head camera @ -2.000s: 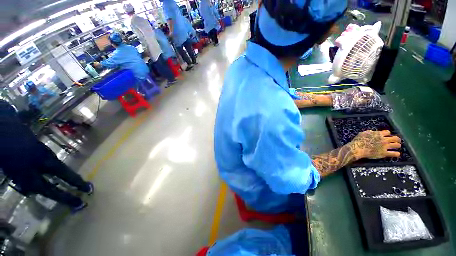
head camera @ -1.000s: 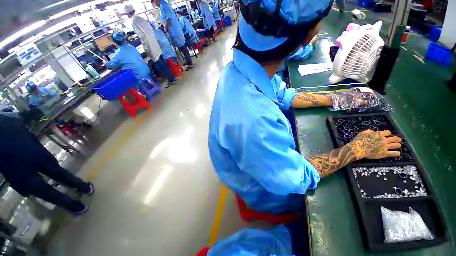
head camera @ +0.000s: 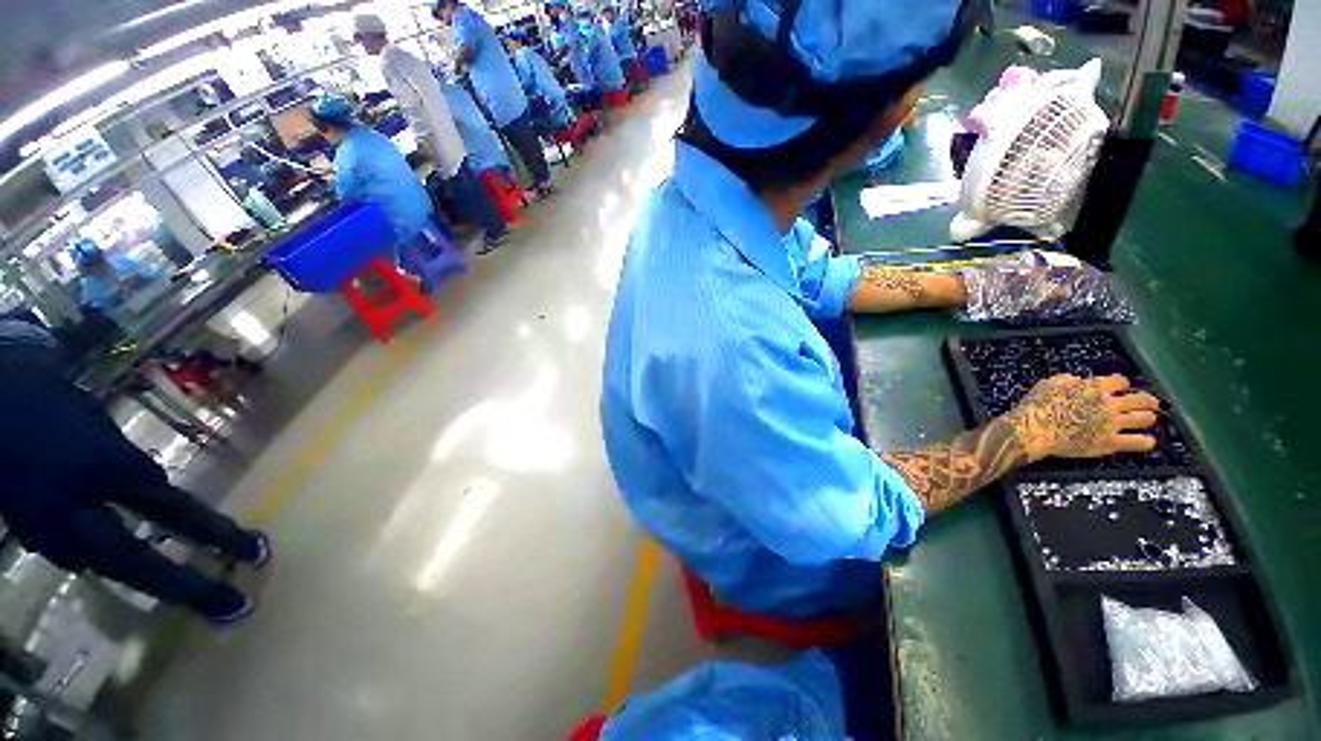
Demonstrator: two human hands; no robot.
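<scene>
Neither of my hands is in view. A black tray (head camera: pixel 1061 637) with three compartments lies on the green bench (head camera: pixel 942 623) at the right. Dark rings (head camera: pixel 1021 362) lie in its far compartment, small pale parts (head camera: pixel 1046 507) in the middle one and a shiny white bag (head camera: pixel 1171 651) in the near one. Another person's tattooed hand (head camera: pixel 1079 417) rests over the dark rings, hiding some. What its fingertips hold cannot be told. That person's other hand is at a clear bag of dark parts (head camera: pixel 1050 294) beyond the tray, partly hidden.
A seated person in a blue smock (head camera: pixel 746 377) is at centre. A blue cap (head camera: pixel 732 702) shows at the bottom edge. A white fan (head camera: pixel 1032 152) stands by a dark post (head camera: pixel 1116 188). A person in dark clothes (head camera: pixel 87 463) stands left. Red stools and other workers line the grey aisle.
The seated person's head and upper body have shifted left from the earliest frame. The person in dark clothes and workers in the background have moved slightly. The tray and bags have stayed put.
</scene>
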